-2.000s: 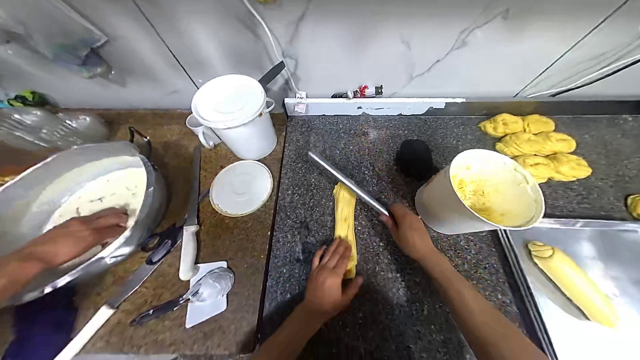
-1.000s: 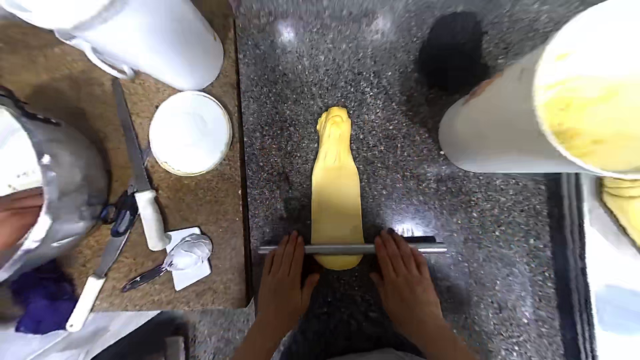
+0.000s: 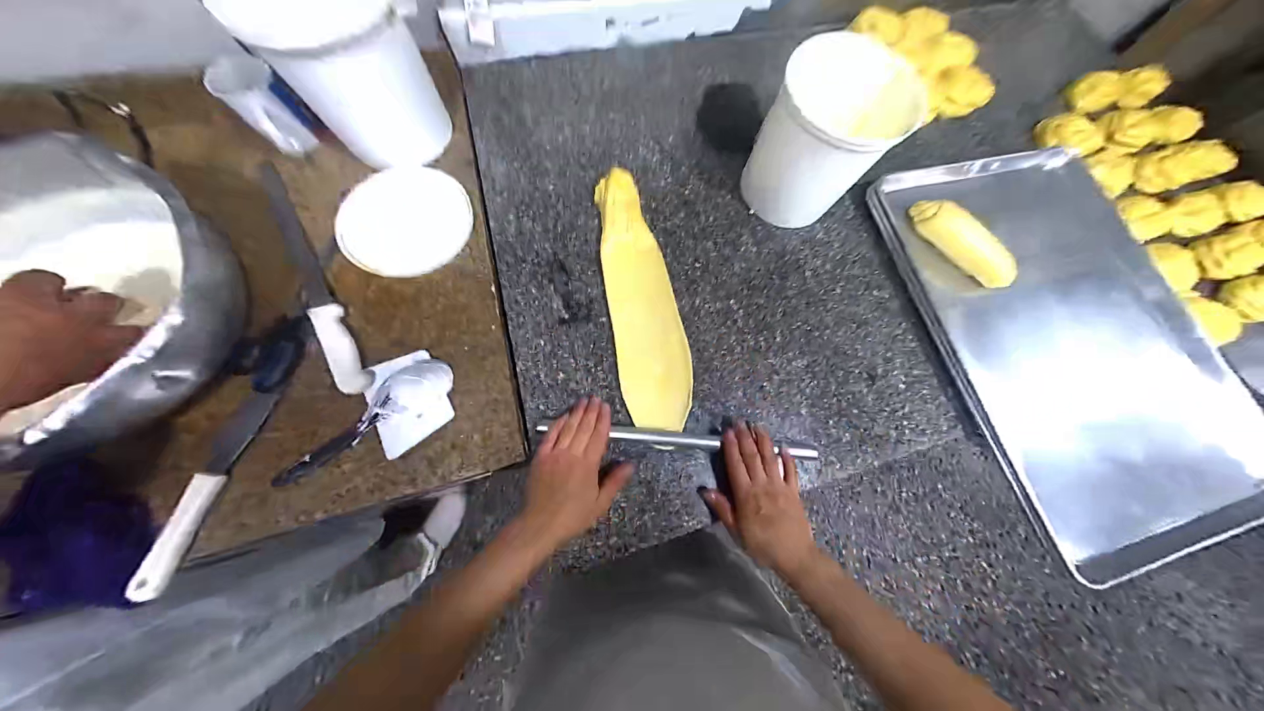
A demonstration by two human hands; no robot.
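A long flattened strip of yellow dough (image 3: pixel 647 316) lies on the dark speckled stone counter, narrow and thick at its far end, wide and thin at the near end. Across that near end rests a thin metal rod (image 3: pixel 671 437). My left hand (image 3: pixel 573 474) presses on the rod's left part with the palm down and the fingers nearly flat. On the rod's right part lies my right hand (image 3: pixel 762 494), also palm down. Neither hand is closed around the rod. The dough's near edge shows just past the rod, between my hands.
A metal tray (image 3: pixel 1086 346) with one dough roll (image 3: pixel 963 243) is at right, with shaped dough pieces (image 3: pixel 1185 212) beyond. A white bucket (image 3: pixel 820 128) stands behind. Knives (image 3: pixel 336 346), a round lid (image 3: pixel 404 221) and a metal bowl (image 3: pixel 212 286) with another person's hand are at left.
Two seconds ago my right hand held the rod by one end and my left hand touched a narrower dough strip. Now both hands lie on the rod, and the strip is longer and wider. The view has shifted.
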